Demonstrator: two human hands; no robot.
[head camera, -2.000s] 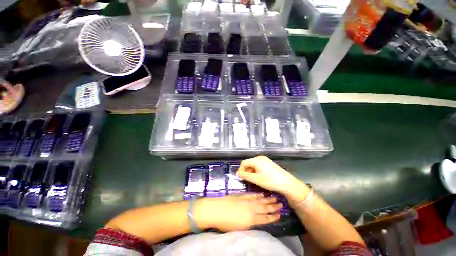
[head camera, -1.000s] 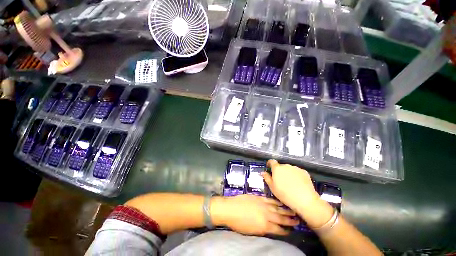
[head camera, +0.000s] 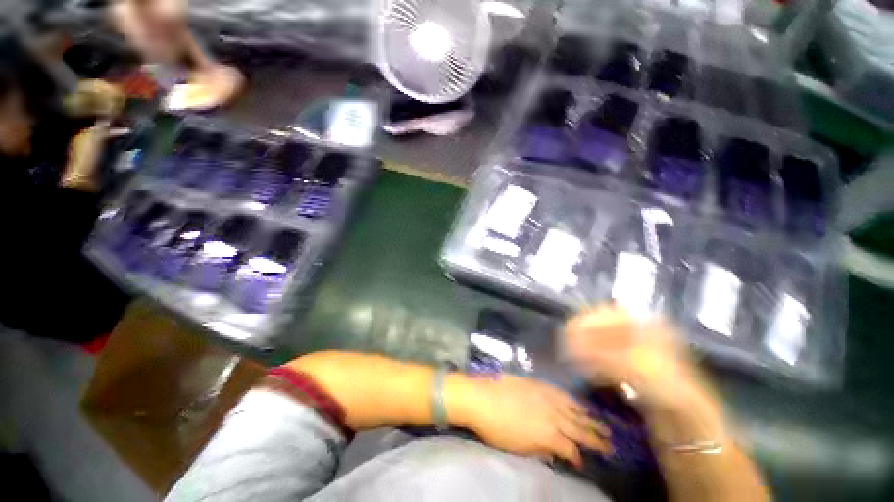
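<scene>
The picture is blurred. A row of purple-black phones lies on the dark bench in front of me, partly hidden by my hands; the leftmost phone (head camera: 493, 345) shows a white glare on its screen. My left hand (head camera: 537, 416) lies flat with fingers spread over the lower part of the row; what is under its palm is hidden. My right hand (head camera: 627, 348) is above and right of it, over the phones at the near edge of the clear tray; its fingers look curled, but blur hides whether it holds something. The clear tray (head camera: 466, 257) has white slips in its near pockets and phones behind.
Another clear tray (head camera: 211, 316) holding phones stands at left, beside a person in dark clothing (head camera: 61, 250). A white fan (head camera: 429, 41) and a pinkish device (head camera: 436, 122) are beyond. A brown box-like surface (head camera: 157, 392) is below at left.
The view has turned left, so trays and fan sit further right. My right hand has moved a little right, away from the leftmost phones; my left hand stays low over the row.
</scene>
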